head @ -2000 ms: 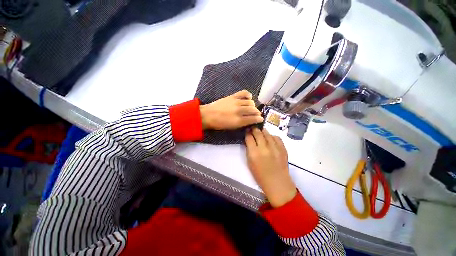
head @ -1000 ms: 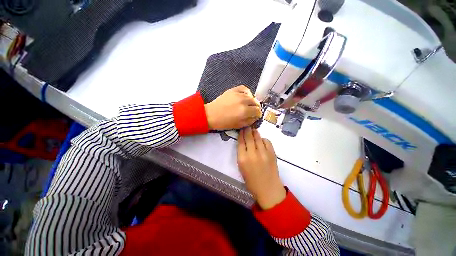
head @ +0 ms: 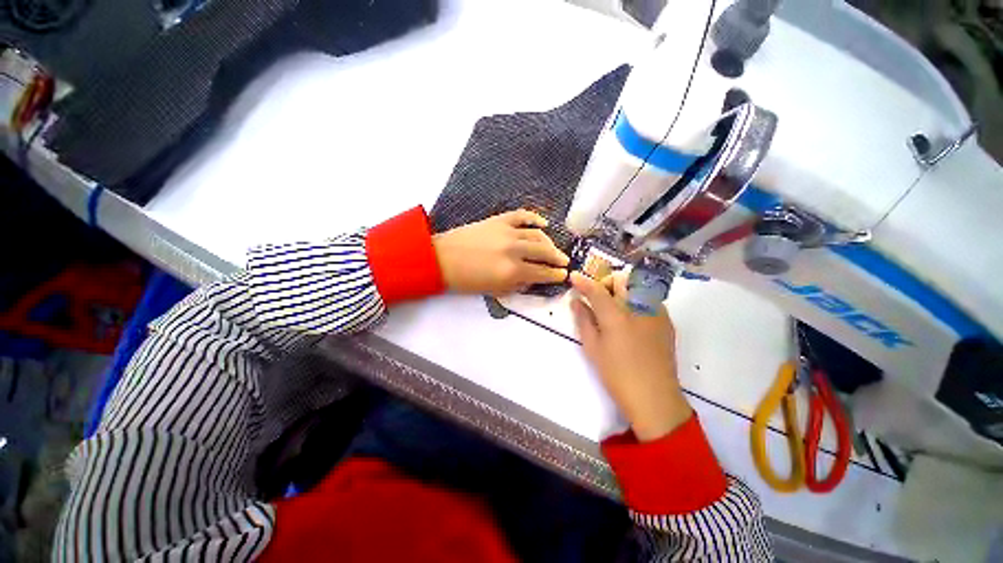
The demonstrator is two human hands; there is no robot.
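A dark checked cut piece (head: 517, 165) lies flat on the table left of the needle, its far end running up beside the sewing machine head (head: 649, 143). My left hand (head: 500, 255) rests on its near part, fingertips at the presser foot (head: 585, 244). My right hand (head: 627, 352) is just right of it, thumb and fingertips close together at the cloth's edge by the needle plate. The fingertips of both hands nearly touch. Whether the right fingertips pinch the cloth or something small is hidden.
Scissors or snips with yellow and red handles (head: 803, 429) lie at the right, partly over a dark scrap (head: 838, 357). A pile of dark cut pieces (head: 187, 99) covers the far left. The grey table edge (head: 440, 398) runs along the front.
The cloth's near part has drawn away from the front edge toward the needle. My right hand has shifted right, its fingertips now nearer the needle plate. My left hand stays on the cloth.
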